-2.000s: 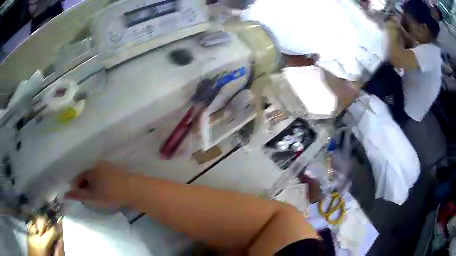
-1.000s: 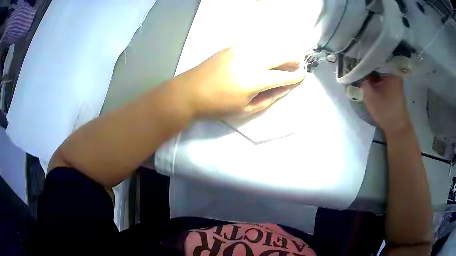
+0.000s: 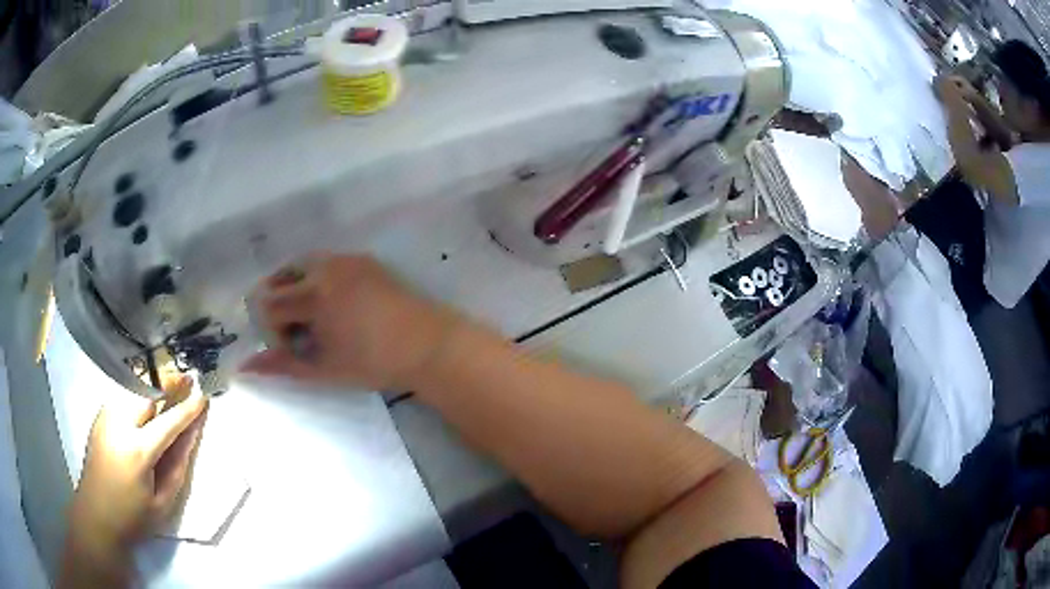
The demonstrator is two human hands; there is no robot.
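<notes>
A large white cloth panel [image 3: 334, 483] lies on the machine bed at the lower left, bright under the lamp, with a faint V-shaped line on it. My left hand [image 3: 138, 460] rests on the cloth with fingertips by the presser foot and needle area [image 3: 184, 354]. My right hand [image 3: 328, 322] is raised just right of the needle area, fingers curled and blurred; whether it holds anything cannot be told. The off-white sewing machine head [image 3: 380, 173] runs across the top. The needle tip is hidden.
A thread cone [image 3: 362, 75] with a yellow label stands on the machine. A red-handled tool [image 3: 587, 193] lies behind the bed. A black tray of bobbins [image 3: 762, 283], yellow-handled scissors [image 3: 805, 460] and a folded white stack [image 3: 806, 184] are at right. Another person [image 3: 1013, 184] is at far right.
Since one second ago, the view has swung right, showing the machine's length again. My left hand remains by the needle area. My right hand shows at the needle's right side.
</notes>
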